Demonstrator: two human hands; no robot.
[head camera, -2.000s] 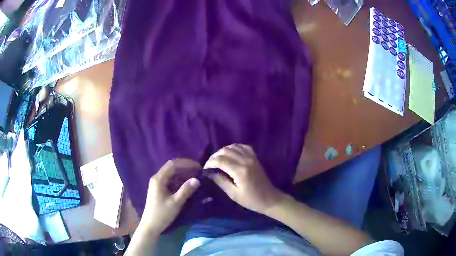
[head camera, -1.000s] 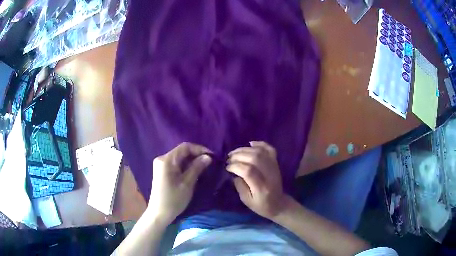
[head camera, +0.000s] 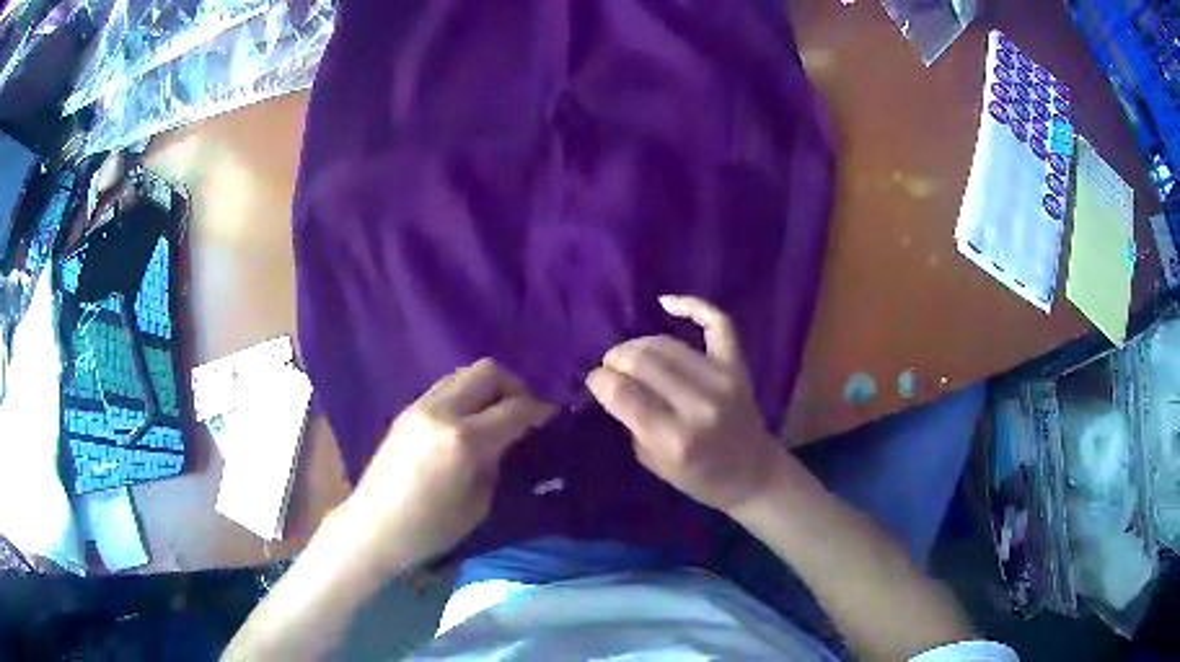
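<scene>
A large purple garment lies spread over the table and reaches down to my lap. My left hand pinches something at its middle near the front edge, with thumb and forefinger together. My right hand pinches at nearly the same spot, its little finger raised. A thin dark cord seems to lie between the fingertips, mostly hidden by them. A small white label shows on the cloth between my wrists.
White hang tags and a black and teal pouch lie at left, clear polybags at upper left. A sticker sheet and yellow pad lie at right on the brown table. A clear plastic box is at lower right.
My hands have come closer together since one second ago, and my right little finger has lifted. The white label, hidden one second ago, shows again. The garment has barely moved.
</scene>
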